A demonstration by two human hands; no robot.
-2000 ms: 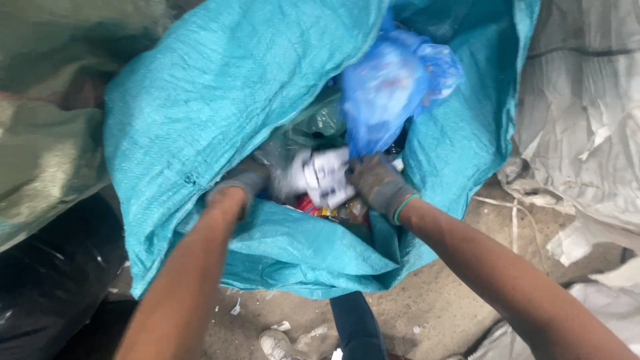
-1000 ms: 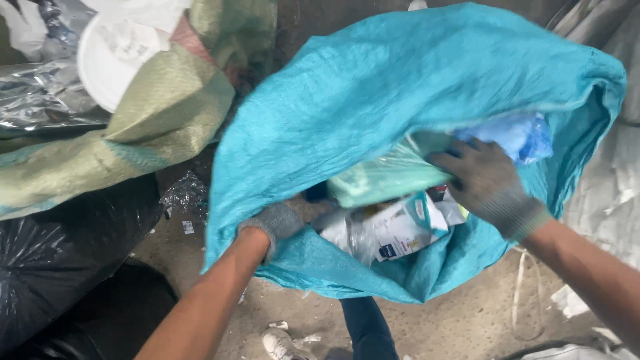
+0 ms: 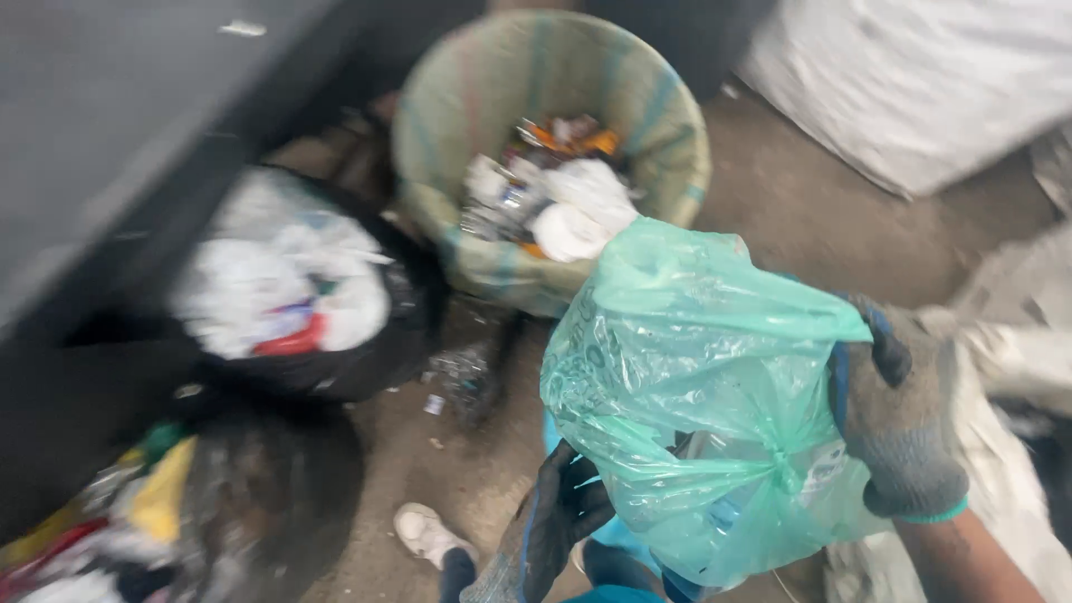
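A knotted, translucent green plastic bag (image 3: 703,394) fills the lower middle right of the head view, with packaging dimly visible inside. My right hand (image 3: 900,402), in a grey knitted work glove with dark fingertips, grips the bag's right side. At its lower left is my left hand (image 3: 557,511), also gloved, with fingers spread beside the bag; whether they touch it cannot be told. Part of the turquoise woven sack (image 3: 615,532) shows beneath the bag, mostly hidden.
A striped woven sack (image 3: 427,193) holding mixed plastic waste stands open behind. At left are a black bag (image 3: 335,373) with white plastics and another dark bag (image 3: 276,511) near colourful wrappers. White sacks (image 3: 930,84) lie at right. My shoe (image 3: 427,532) is on the floor.
The green bag, lying in the turquoise sack a second ago, is now lifted out in my right hand. My left hand has left the sack's rim. The view has swung left.
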